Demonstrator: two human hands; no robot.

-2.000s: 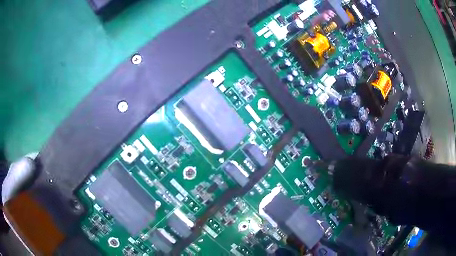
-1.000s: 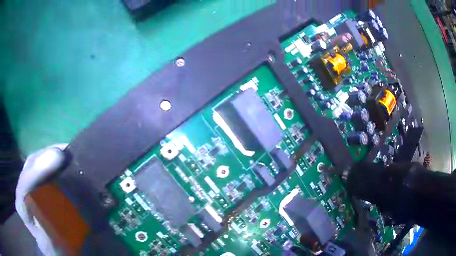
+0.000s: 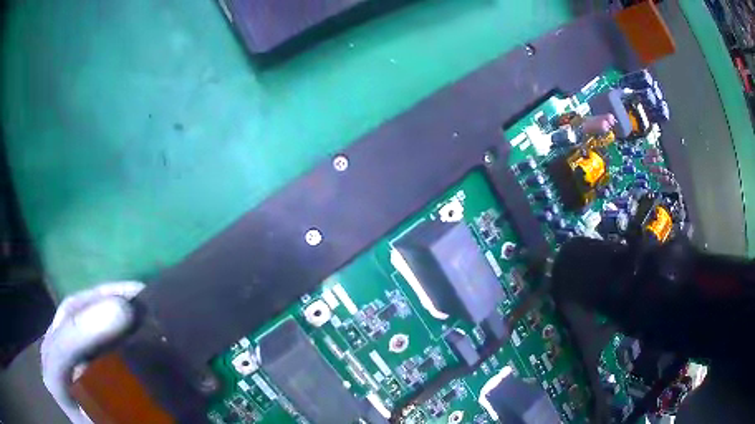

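Note:
A dark grey solder pallet [image 3: 248, 257] lies tilted across the view with a green circuit board [image 3: 372, 331] showing in its openings. My left hand [image 3: 91, 331], in a white glove, is at the lower left, closed around the orange-brown corner block [image 3: 120, 389]. A thick black electric screwdriver [image 3: 654, 290] reaches in from the right edge, its front end over the board near a crossbar; its tip is hard to make out. My right hand cannot be seen. Grey rectangular blocks [image 3: 468, 269] and yellow-orange wrapped transformers [image 3: 589, 166] stand on the board.
The pallet lies on a green mat [image 3: 149, 141]. A dark box [image 3: 306, 21] sits on the mat at the top. Another orange-brown block [image 3: 647, 33] is at the pallet's upper right corner. A grey metal rail [image 3: 712, 166] runs down the right side.
The pallet and board appear lower and further right in the view, showing more mat and the dark box. The screwdriver's front end has shifted up over the board. My left hand still holds the block.

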